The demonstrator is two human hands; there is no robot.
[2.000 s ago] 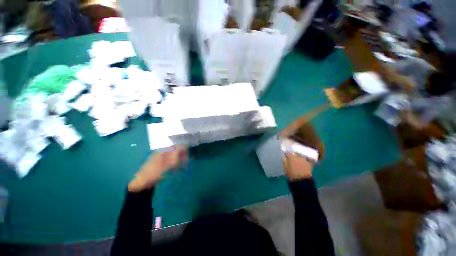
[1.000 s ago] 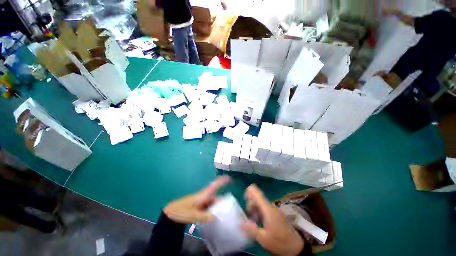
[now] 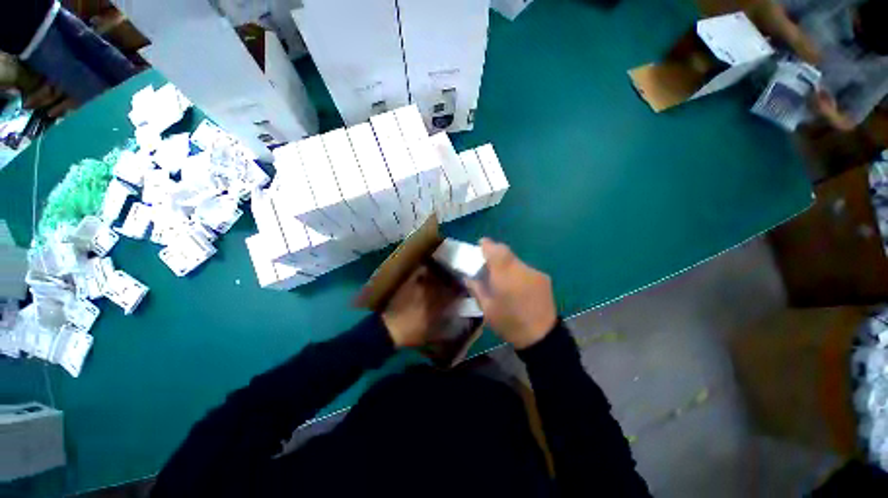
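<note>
An open retail box [image 3: 404,263] with a brown inside stands at the table's front edge, close to my body. My left hand [image 3: 419,309] is at the box's opening, its fingers partly hidden inside; whether it grips anything cannot be told. My right hand [image 3: 518,297] holds a small white inner box [image 3: 460,257] over the box's right side. More small white inner boxes [image 3: 360,175] stand in tight rows just behind the retail box.
Flat white brackets [image 3: 185,195] lie in a loose pile at the left beside a green heap [image 3: 80,195]. Tall white retail boxes [image 3: 355,58] stand at the back. Another person's hand [image 3: 831,109] is by an open box [image 3: 682,78] at the right.
My left hand has moved to the retail box's opening and the blurred white thing between my hands is gone. My right hand now has a small white box. The view has turned right.
</note>
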